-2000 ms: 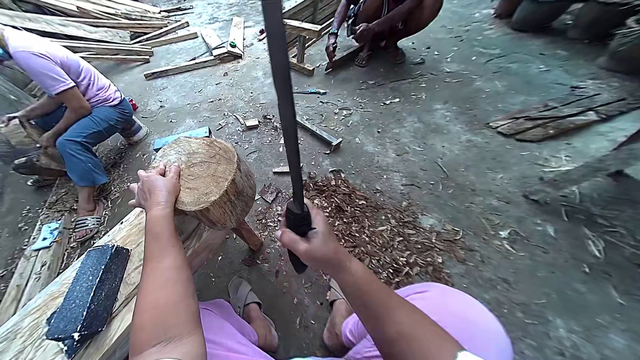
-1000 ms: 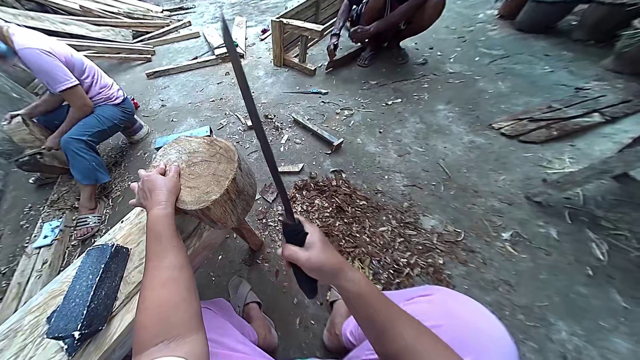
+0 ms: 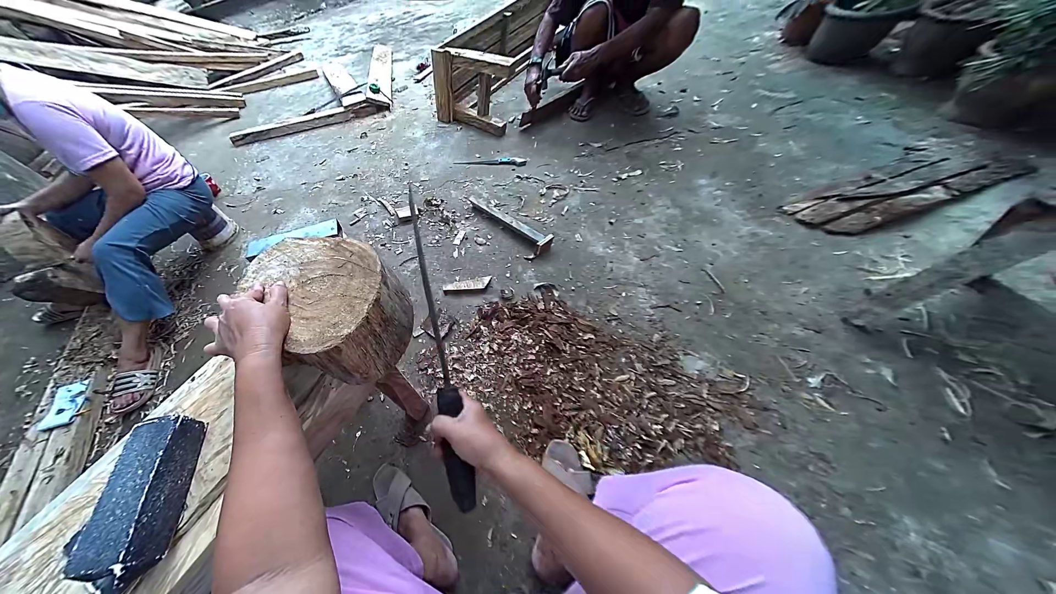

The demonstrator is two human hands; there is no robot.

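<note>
A short round log [image 3: 326,289] with a pale cut top rests on a wooden beam [image 3: 202,388]. My left hand [image 3: 254,323] presses on the left edge of its top, fingers bent over the rim. My right hand [image 3: 472,431] is closed around the black handle of a long-bladed machete [image 3: 429,309]. The blade points up and away, just right of the log, and seems apart from it. Reddish bark chips [image 3: 590,379] lie heaped on the ground beyond my right hand. A dark speckled block [image 3: 140,499] sits on the beam left of my left forearm.
A person [image 3: 136,186] sits at the left with wood; another person [image 3: 615,49] squats at the top beside a wooden frame [image 3: 462,87]. A metal bar [image 3: 511,224], a handsaw [image 3: 495,162] and weathered boards [image 3: 907,194] lie on the ground. Planks are piled at the top left.
The machete was raised higher and nearly upright two seconds ago; its blade has come down and points more away from me. My left hand has stayed on the log.
</note>
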